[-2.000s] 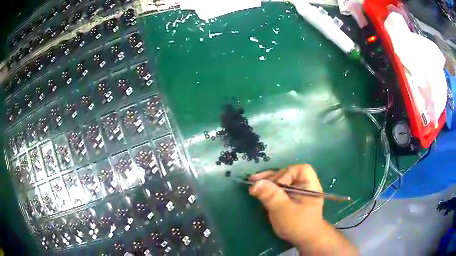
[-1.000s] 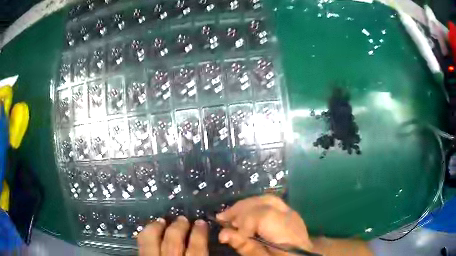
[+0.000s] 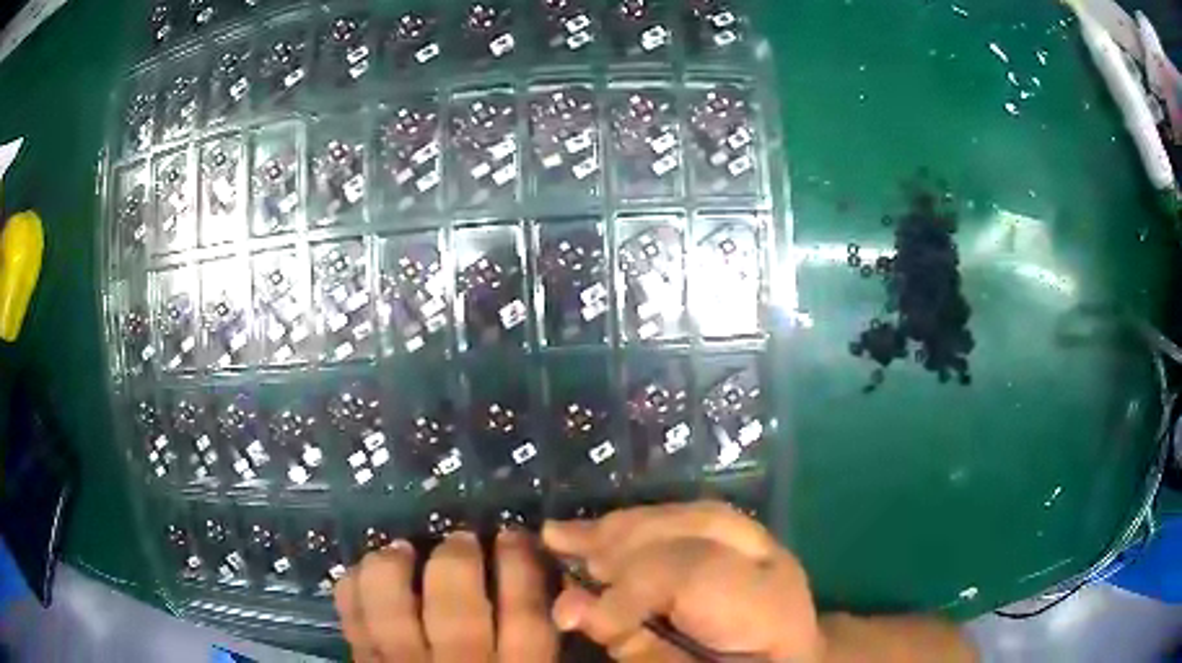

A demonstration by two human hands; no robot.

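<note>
A large clear blister tray (image 3: 441,356) lies flat on the green surface, with small dark modules with shiny dots and white squares in its pockets. My left hand (image 3: 447,602) is at the tray's bottom row, fingers side by side over the pockets; whether it holds anything is hidden. My right hand (image 3: 687,583) is beside it, closed on thin dark tweezers (image 3: 668,633) that point toward the left fingertips. The tweezer tips and whatever they touch are hidden between the hands. A loose pile of small black rings (image 3: 931,292) lies right of the tray.
The green surface (image 3: 894,505) has glare across it. A yellow shape (image 3: 20,275) and a dark flat object (image 3: 29,486) are at the left edge. A white tube-like thing (image 3: 1125,97) is at the upper right, with clear tubing and a dark cable at the right edge.
From two seconds ago, my right hand has gone from beside the pile to the tray's bottom row. My left hand has come into view there. Since one second ago, the view has shifted slightly.
</note>
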